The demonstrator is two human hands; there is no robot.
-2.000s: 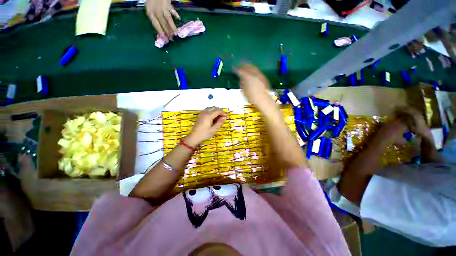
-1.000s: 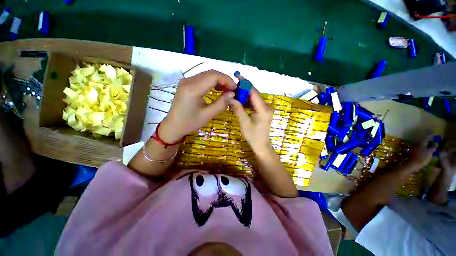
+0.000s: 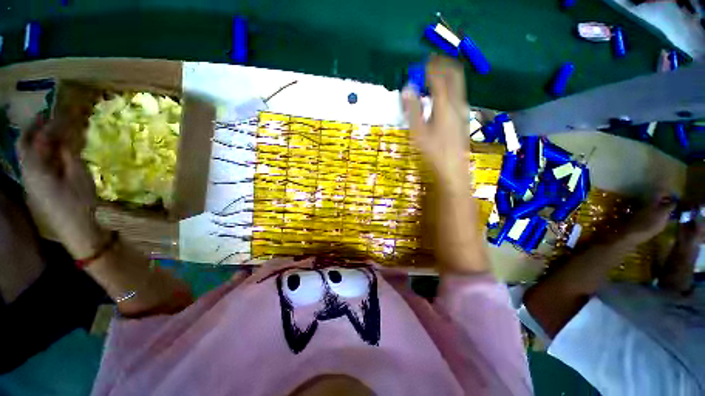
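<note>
Rows of shiny gold taped strips point(image 3: 332, 189) lie on a white sheet point(image 3: 232, 85), their thin dark leads pointing left. My left hand point(image 3: 58, 166) is blurred at the left side of the cardboard tray point(image 3: 195, 158) of pale yellow pieces point(image 3: 133, 151); whether it holds anything cannot be told. My right hand point(image 3: 439, 104) is blurred above the sheet's far right part, by the belt edge. A blue cell point(image 3: 417, 77) shows at its fingers; whether they grip it is unclear. A heap of blue cells point(image 3: 533, 189) lies right of the gold strips.
The green belt point(image 3: 332, 39) runs beyond the bench, with scattered blue cells point(image 3: 240, 39) and a pink-wrapped part point(image 3: 594, 31). A grey metal upright point(image 3: 618, 104) slants in at right. Another person's arm point(image 3: 591, 259) works at right, beside more gold strips.
My hands were together around a blue cell over the gold strips and have parted. My left hand has moved left to the tray, my right hand forward and right towards the belt.
</note>
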